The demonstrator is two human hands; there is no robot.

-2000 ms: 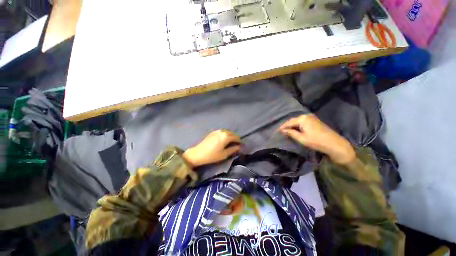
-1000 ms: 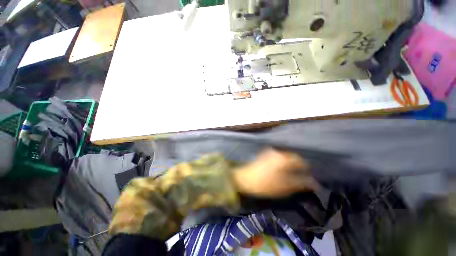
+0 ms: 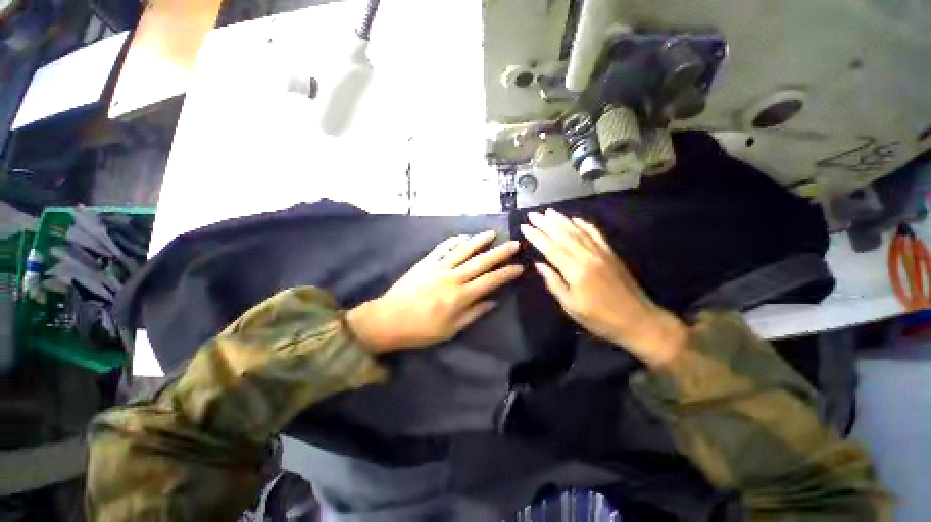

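A large dark grey cloth panel (image 3: 408, 382) lies over the front of the white table and hangs toward the lap. Its right part is near black. Its upper edge meets the presser foot (image 3: 508, 189) of the cream-white sewing machine (image 3: 817, 61). My left hand (image 3: 444, 294) lies flat on the cloth, left of a dark seam line, fingers spread a little. My right hand (image 3: 592, 280) lies flat on the black part, fingertips just in front of the presser foot. The fingertips of both hands are close together. Neither hand grips the cloth.
A machine lamp (image 3: 347, 94) stands left of the needle. Orange-handled scissors (image 3: 907, 267) lie at the table's right end. A green crate (image 3: 77, 352) with grey pieces is on the floor at left. A tan-topped surface (image 3: 163, 51) is beyond the table's left side.
The cloth has gone from the lap up onto the table and under the machine head. Both hands have moved up to the presser foot. The view is now closer to the machine.
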